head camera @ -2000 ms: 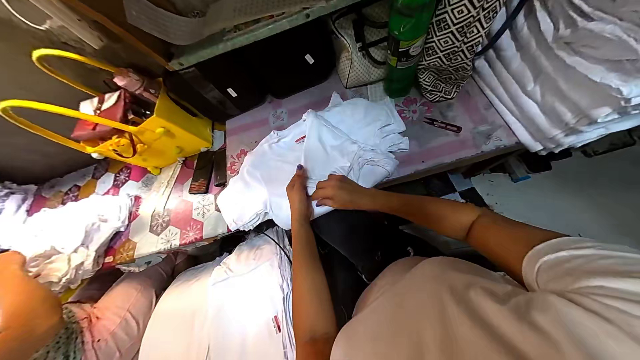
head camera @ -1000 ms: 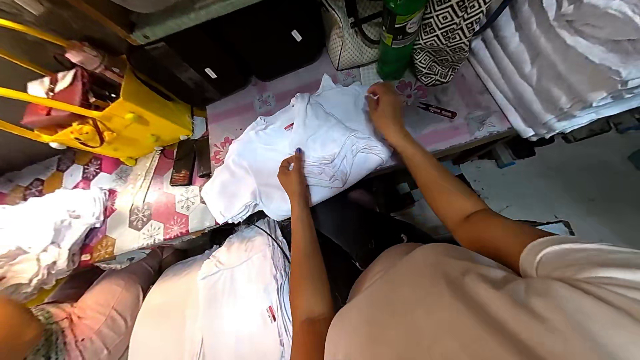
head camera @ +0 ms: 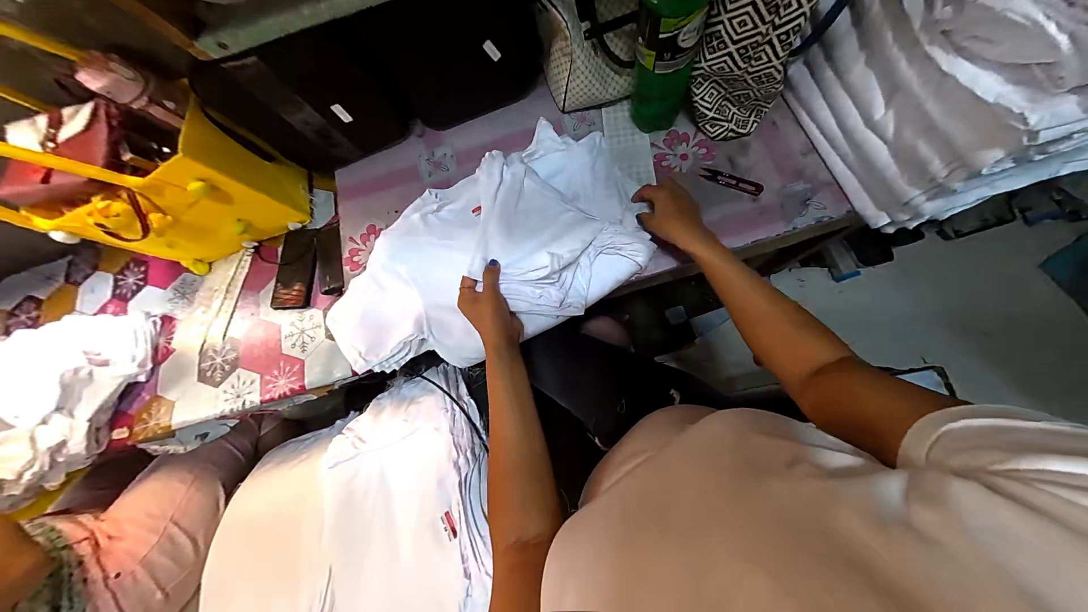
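Observation:
White shirts (head camera: 442, 255) lie in a loose stack on the pink patterned table, one of them bunched over the others at the right. My left hand (head camera: 493, 302) is at the front middle of the stack, thumb and fingers closed on a fold of white fabric. At the right edge of the bunched part, my right hand (head camera: 669, 212) touches the cloth with bent fingers; whether it grips any is unclear. To the right of that hand lies a pair of thread snips (head camera: 731, 181).
Behind the shirts stand a green bottle (head camera: 665, 64), a patterned bag (head camera: 746, 64) and black cases (head camera: 467, 59). A yellow basket (head camera: 246, 191) and phone (head camera: 295, 268) are left. More white garments (head camera: 918, 110) lie right; another stack (head camera: 399, 501) hangs in front. Another person sits at left.
Two seconds ago both my hands were together at the front edge of the shirts. My right hand has since moved away to the right side of the stack, while the left has stayed near the front.

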